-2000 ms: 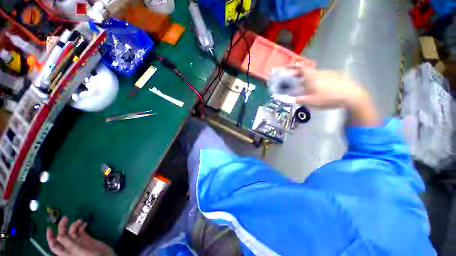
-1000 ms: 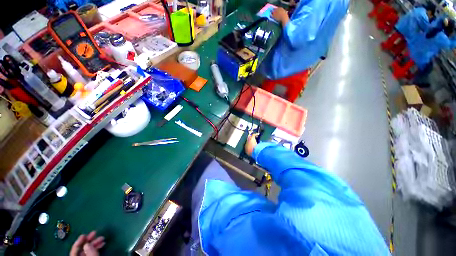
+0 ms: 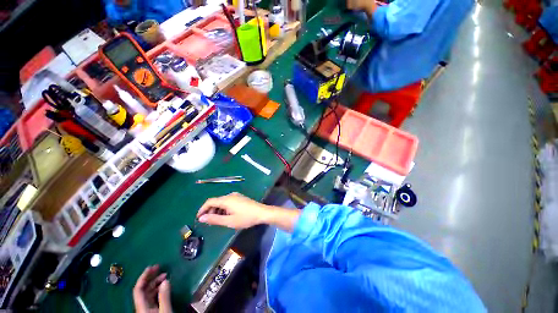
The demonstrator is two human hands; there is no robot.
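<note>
A small black rounded device housing [image 3: 191,247] lies on the green mat [image 3: 147,229], with a short pale-yellow flex cable [image 3: 186,231] at its upper left. My right hand [image 3: 235,211] is over the mat just above and right of the housing, palm down with fingers bent; I cannot tell if it holds anything. My left hand [image 3: 153,290] is at the bottom edge, partly cut off, fingers apart and empty, below and left of the housing. A small circuit board assembly [image 3: 114,273] lies to its left. Tweezers [image 3: 219,180] lie beyond my right hand.
A narrow parts box [image 3: 218,279] is at the bench edge. A long parts rack [image 3: 137,168] runs along the back left, with a white tub [image 3: 193,153] and blue tray [image 3: 229,117] beside it. A salmon tray [image 3: 382,143] is at right. A person in blue [image 3: 419,43] sits beyond.
My right hand has come back from the fixture and tray area at right to above the housing. My left hand remains low near the housing. The view has shifted, showing more of the bench's back.
</note>
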